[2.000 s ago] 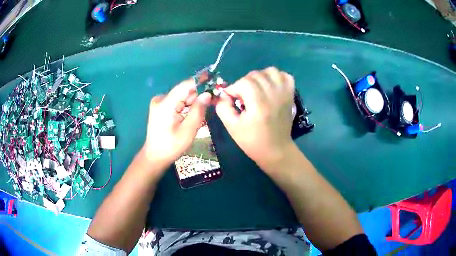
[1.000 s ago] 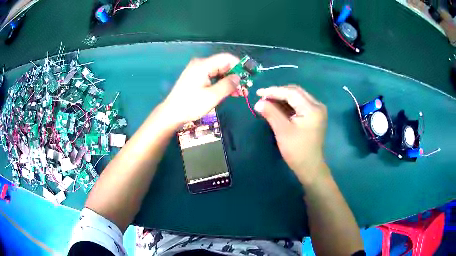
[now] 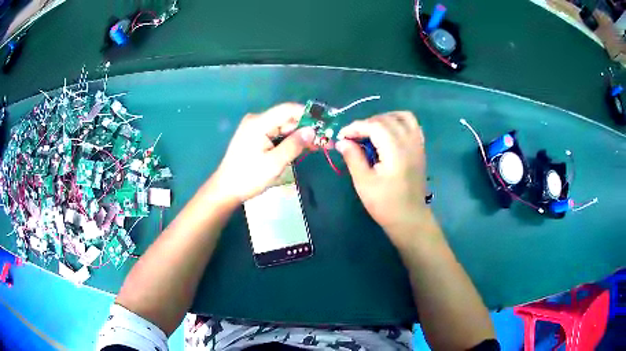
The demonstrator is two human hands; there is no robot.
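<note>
My left hand (image 3: 264,151) holds a small green circuit board (image 3: 316,113) between thumb and fingers above the middle of the table. A white tail (image 3: 358,103) sticks out from the board to the upper right, and red leads (image 3: 332,162) hang below it. My right hand (image 3: 386,164) is at the board's right edge with thumb and fingertips pinched together. Something blue and dark (image 3: 370,151) shows inside its curled fingers, mostly hidden. What the right fingertips pinch is too small to tell. A smartphone (image 3: 278,223) lies below the left hand with a bright screen.
A heap of circuit boards (image 3: 82,178) lies at left. Two black speaker housings (image 3: 509,166) with blue batteries lie at right. More units (image 3: 443,42) sit on the dark green conveyor belt (image 3: 274,34) beyond. A red stool (image 3: 570,319) stands at lower right.
My right hand has moved left to the board, and a blue thing now shows in its fingers. My left hand and board have shifted slightly down and left. The phone screen has turned whiter.
</note>
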